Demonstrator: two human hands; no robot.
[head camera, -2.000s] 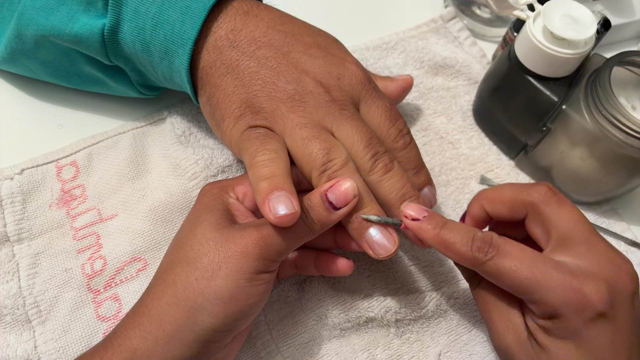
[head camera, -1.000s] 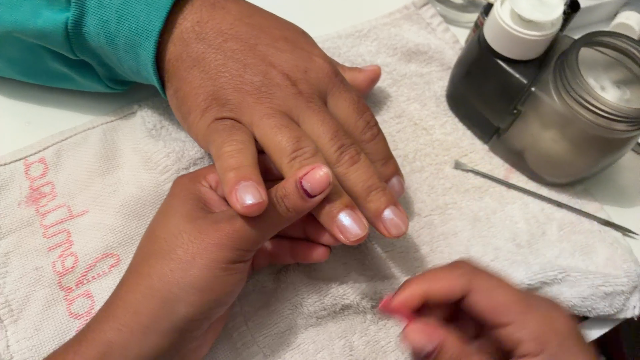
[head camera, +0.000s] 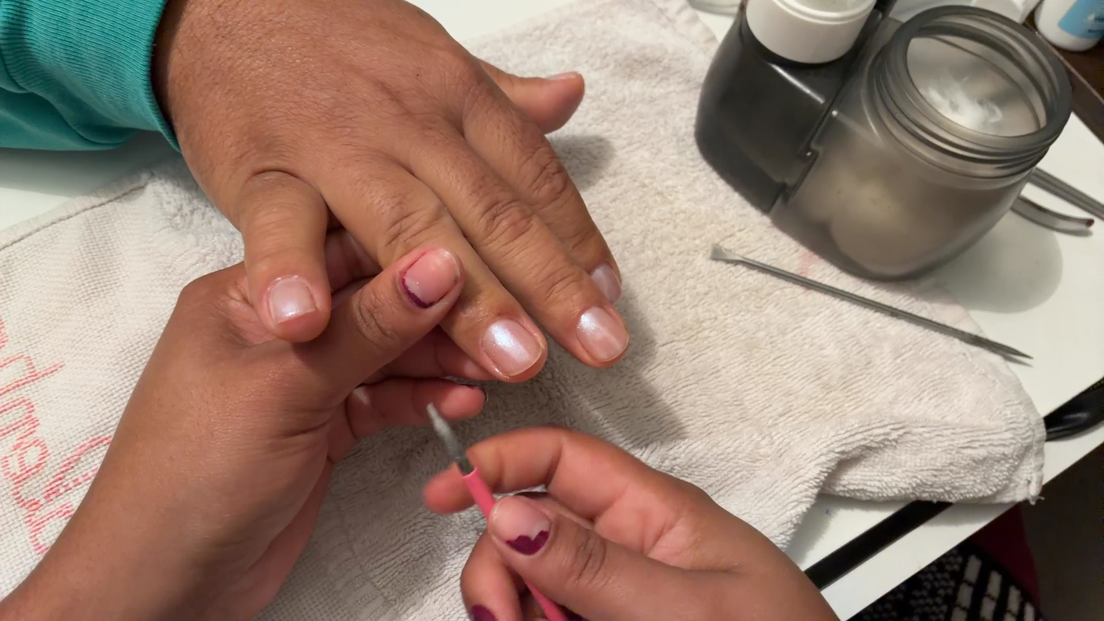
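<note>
My left hand (head camera: 250, 414) holds the ring finger of another person's hand (head camera: 379, 147) from below, its thumb lying on top of that finger. The other hand rests palm down, with shiny pale polish on its nails, and comes out of a teal sleeve (head camera: 78, 73). In my right hand (head camera: 621, 535), between thumb and fingers, is a pink-handled manicure tool (head camera: 479, 492) with a grey pointed tip. That tip is just below the other person's fingers and apart from them. Chipped dark polish shows on my thumbnails.
A white towel (head camera: 742, 345) with pink lettering lies under the hands on a white table (head camera: 992, 259). A metal cuticle pusher (head camera: 862, 297) lies on it at the right. Behind stand a dark bottle with a white cap (head camera: 759, 103) and an open smoky jar (head camera: 914, 190).
My right hand has drawn back from the other person's nails, toward the lower edge, and the tool's tip, earlier at a fingernail, now points up away from it. My left hand keeps its hold.
</note>
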